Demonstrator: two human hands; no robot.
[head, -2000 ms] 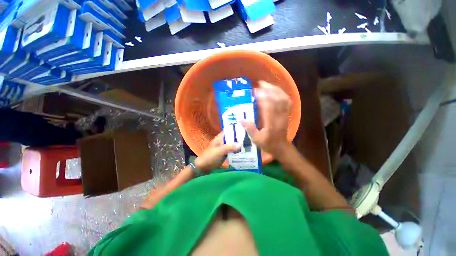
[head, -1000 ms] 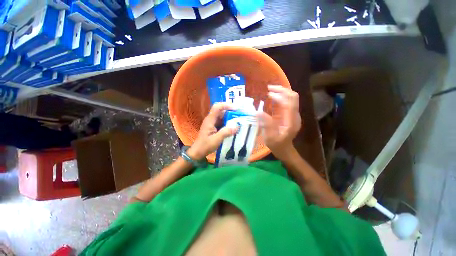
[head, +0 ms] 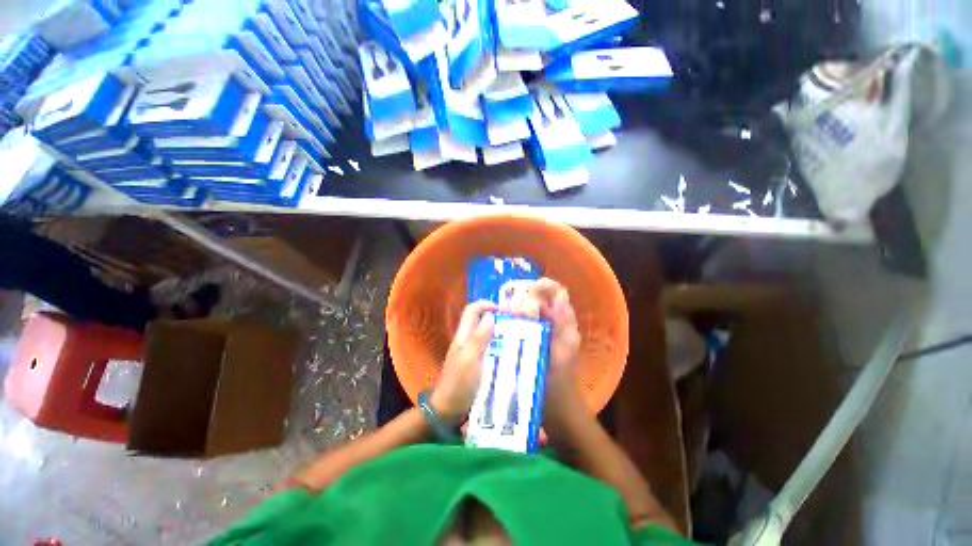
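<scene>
A blue-and-white carton (head: 509,382) with a picture of two dark long items is held upright over the orange plastic basket (head: 418,279). My left hand (head: 465,357) grips its left side near the top. My right hand (head: 561,325) is at its upper right edge, with the fingers bent over the top end; the fingertips are blurred. Another blue-and-white carton (head: 488,276) lies in the basket just beyond my hands.
On the dark, white-edged table are stacked cartons (head: 197,112) at left, a loose carton pile (head: 492,91), white scraps (head: 682,198) and a white plastic bag (head: 853,144). A brown box (head: 250,389) and red stool (head: 66,368) stand on the floor at left.
The view has tilted up, showing more of the table. My right hand has come in from beside the carton and is now at its top end; my left hand still holds the carton.
</scene>
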